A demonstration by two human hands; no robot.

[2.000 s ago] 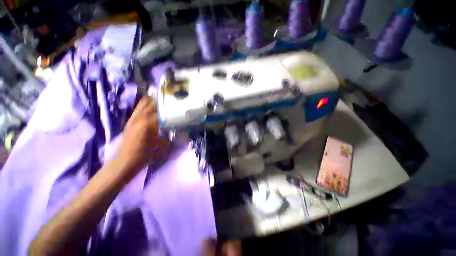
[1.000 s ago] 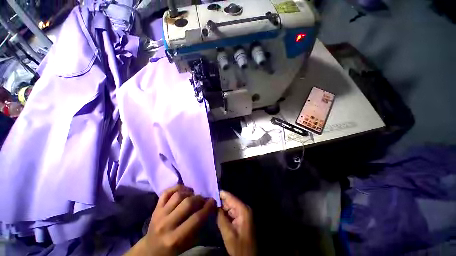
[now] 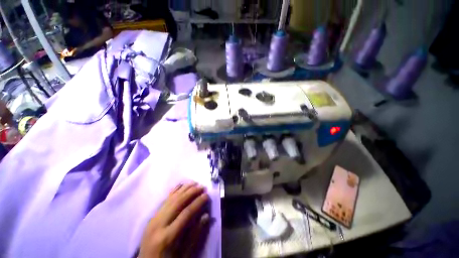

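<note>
A lilac garment panel [image 3: 151,176] lies flat left of and in front of the overlock machine [image 3: 272,111]. Its straight right edge runs up to the presser foot and needle area [image 3: 217,161]. My left hand [image 3: 176,221] lies palm down on the panel near this edge, fingers pointing towards the machine, not closed on anything visible. My right hand is not in view. A long bundle of purple cloth [image 3: 80,101] stretches from the panel to the back left.
A lit smartphone [image 3: 341,196] and black thread snips [image 3: 314,214] lie on the white table [image 3: 377,201]. Crumpled white scraps [image 3: 272,224] lie near its front edge. Several purple thread cones [image 3: 277,53] stand behind the machine. A person [image 3: 85,30] is at the back left.
Both hands were at the panel's front corner. My left hand now lies flat further up the cloth, and my right hand has left the view. The panel is spread wider, and the view has tilted up.
</note>
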